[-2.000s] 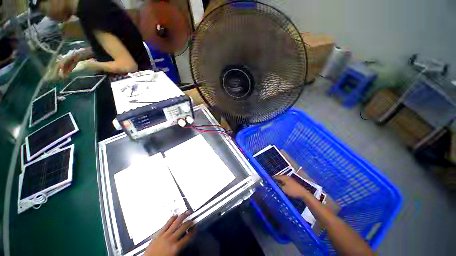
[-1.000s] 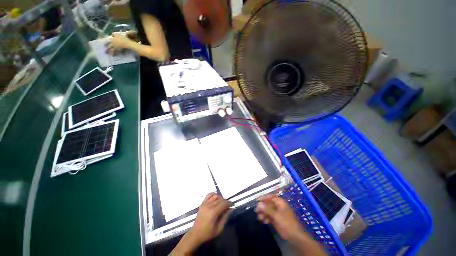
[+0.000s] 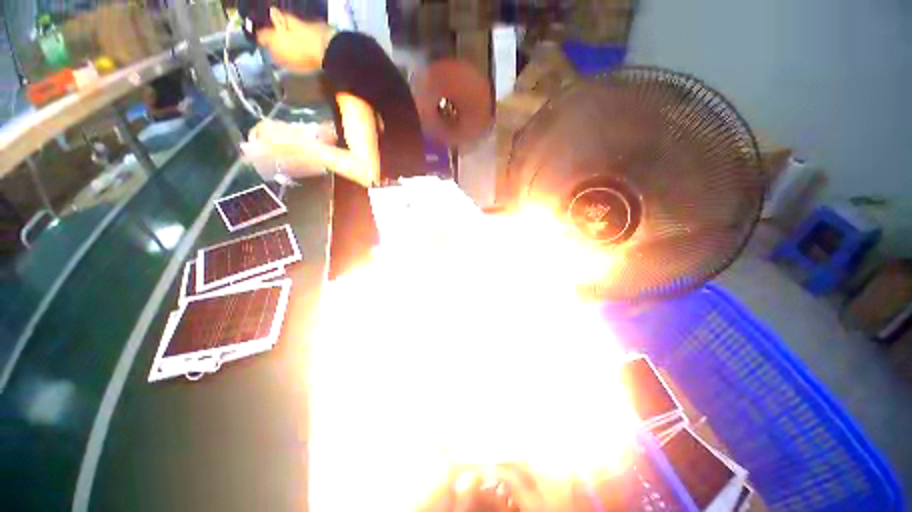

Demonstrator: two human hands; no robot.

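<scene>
The test box glares so bright that its top and whatever lies on it cannot be made out. My hands show only as a blurred, washed-out shape at the bottom edge, inside the glare. My left hand and my right hand seem close together there; what they hold cannot be seen. The bench meter at the far end of the box shows only its white top. Framed solar panels lie dark side up in stacks on the green bench at the left.
A blue crate with solar panels stands at the right. A large fan is behind it. A co-worker in black is at the far bench, beside a smaller fan. A blue stool stands far right.
A very bright glare now covers the test box, which was plainly visible before. My right hand has left the crate and come to the box's near edge. The view has shifted.
</scene>
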